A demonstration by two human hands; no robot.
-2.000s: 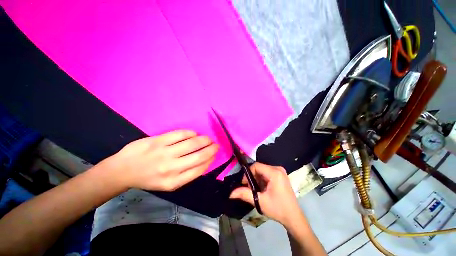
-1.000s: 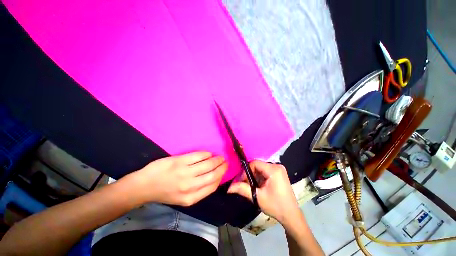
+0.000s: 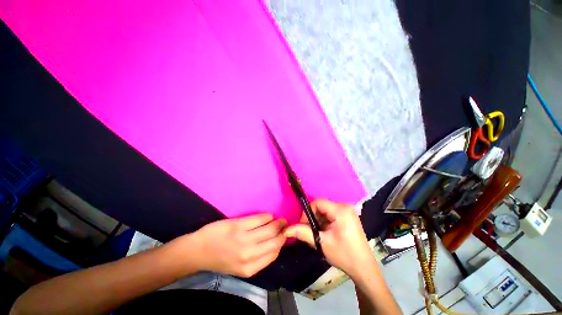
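A flat bright pink fabric panel (image 3: 185, 104) lies on the black table cover, its lower end between my hands. My right hand (image 3: 333, 237) holds black tailor's shears (image 3: 289, 175) by the handles, the blades pointing up and slightly left over the pink panel. My left hand (image 3: 243, 245) is at the panel's lower edge, its fingertips together beside the right thumb; they appear to pinch the fabric edge, partly hidden. A whitish-grey interfacing sheet (image 3: 363, 80) lies along the panel's right side.
At the right stand a steam iron with a brown handle (image 3: 484, 209), orange-yellow scissors (image 3: 487, 134) and a small white roll (image 3: 488, 162). Yellow hoses (image 3: 427, 264) hang down near a pressure gauge (image 3: 507, 224) and a white box (image 3: 501, 289). An off-white plate (image 3: 326, 282) sits at the table edge.
The pink panel, interfacing and iron appear lower in the view. My left hand has moved right and down, closer to my right hand. The shears have stayed over the panel.
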